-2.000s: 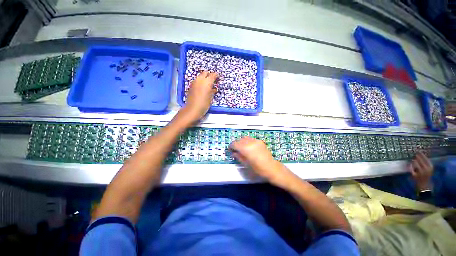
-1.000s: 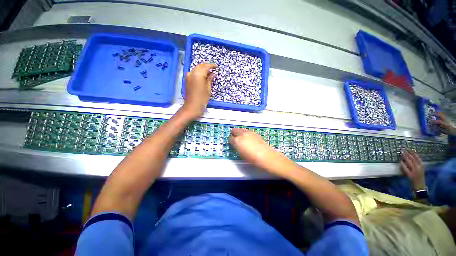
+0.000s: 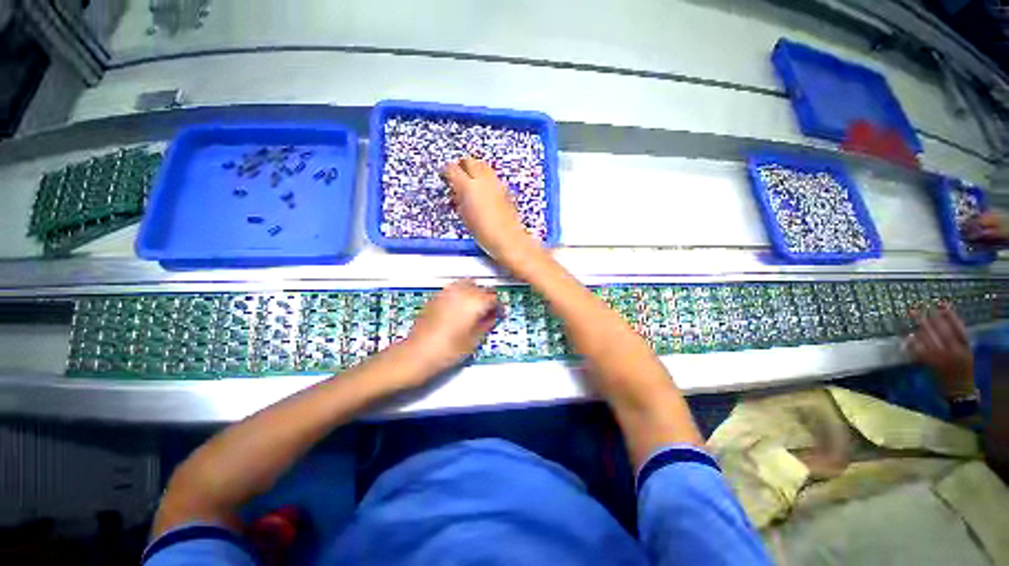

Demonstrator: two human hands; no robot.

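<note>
A long row of green circuit board panels (image 3: 277, 332) lies in the rail in front of me. My left hand (image 3: 459, 321) is bare and low over the middle of the row, its fingers bent together; whether it holds a component is too small to tell. My right hand (image 3: 484, 205) reaches into the full parts tray (image 3: 551, 177), its fingertips at the heap of small silvery components (image 3: 420, 166). What lies between those fingertips cannot be made out. The sparse parts tray (image 3: 221, 227), to the left, holds several dark small components (image 3: 277, 166).
Spare boards (image 3: 94, 199) lie at the left on the ledge. A smaller full tray (image 3: 819, 216) and another tray (image 3: 958, 221) stand to the right, with a blue tray (image 3: 846, 100) and red patch (image 3: 882, 144) behind. Another person's hands (image 3: 943, 341) work at the far right.
My left hand has moved from the full tray down to the board row. My right hand has moved from the row up into the full tray.
</note>
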